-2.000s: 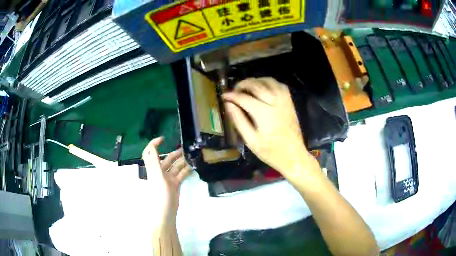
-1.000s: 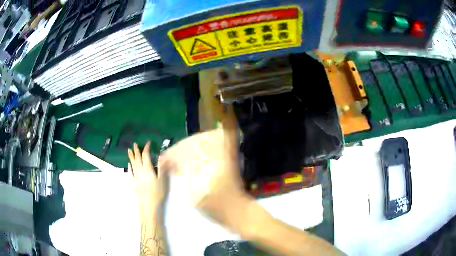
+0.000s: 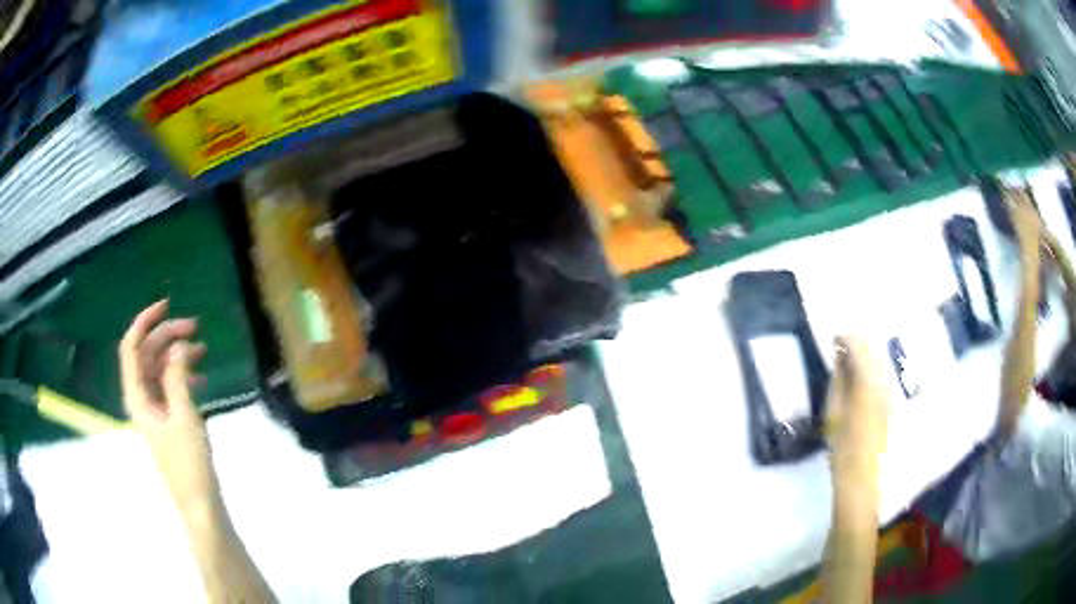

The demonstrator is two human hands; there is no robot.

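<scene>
The black housing with a pale window (image 3: 769, 309) lies on the white sheet right of the press. My right hand (image 3: 858, 401) is at its right edge; it is blurred, and whether its fingers grip the housing cannot be told. My left hand (image 3: 165, 372) is left of the press, fingers apart and slightly curled, holding nothing. The tan-gold fixture plate (image 3: 309, 307) sits beside the shiny black lining (image 3: 460, 236) under the blue press head (image 3: 142, 59).
An orange-tan block (image 3: 614, 189) stands right of the press. Several black frames (image 3: 814, 142) lie on green mat behind it. A yellow-handled tool (image 3: 77, 411) is at the left. Another person's arms (image 3: 1024, 307) are at the far right, beside another dark housing (image 3: 970, 277).
The view has turned to the right. My right hand has moved from the press and the area near my left hand to the housing at the right. My left hand is still left of the press.
</scene>
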